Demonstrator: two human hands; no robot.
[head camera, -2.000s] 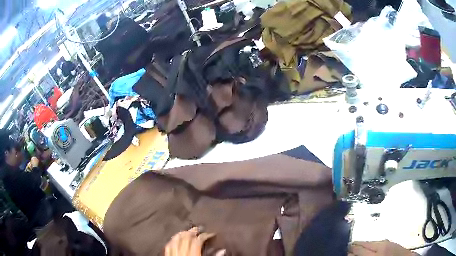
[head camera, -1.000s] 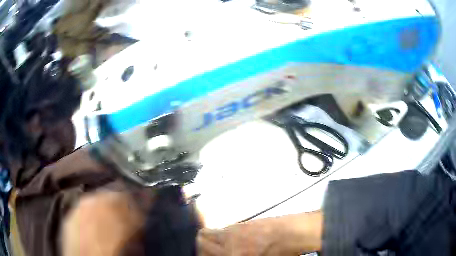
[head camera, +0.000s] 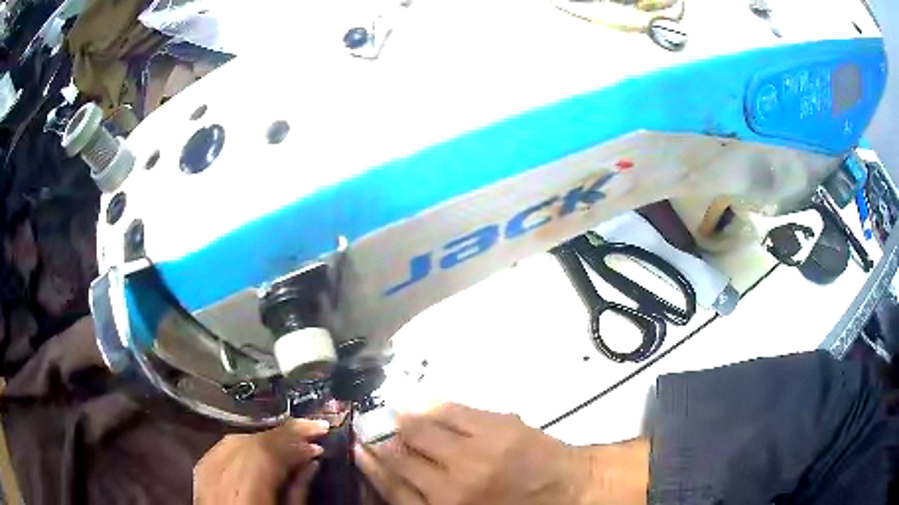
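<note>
The white sewing machine head (head camera: 493, 222) with a blue stripe fills the middle of the view. My left hand (head camera: 261, 464) is at the bottom, its fingers on the dark cloth just below the needle area (head camera: 340, 390). My right hand (head camera: 473, 456) lies to the right of it, fingers bent down at the edge of the black fabric section (head camera: 335, 468). The black fabric runs between both hands up to the presser foot. The brown garment piece (head camera: 108, 424) spreads left of the machine. The needle itself is hidden.
Black-handled scissors (head camera: 631, 296) lie under the machine arm. A round black disc (head camera: 823, 256) is to their right. A grey ruler strip (head camera: 867, 301) runs along the right edge. Brown and black bundles (head camera: 39, 217) and a clear plastic bag (head camera: 192, 25) are behind the machine at left.
The view has swung from the wide table to close over the machine. My hands have come together at the needle area, with the black fabric between them.
</note>
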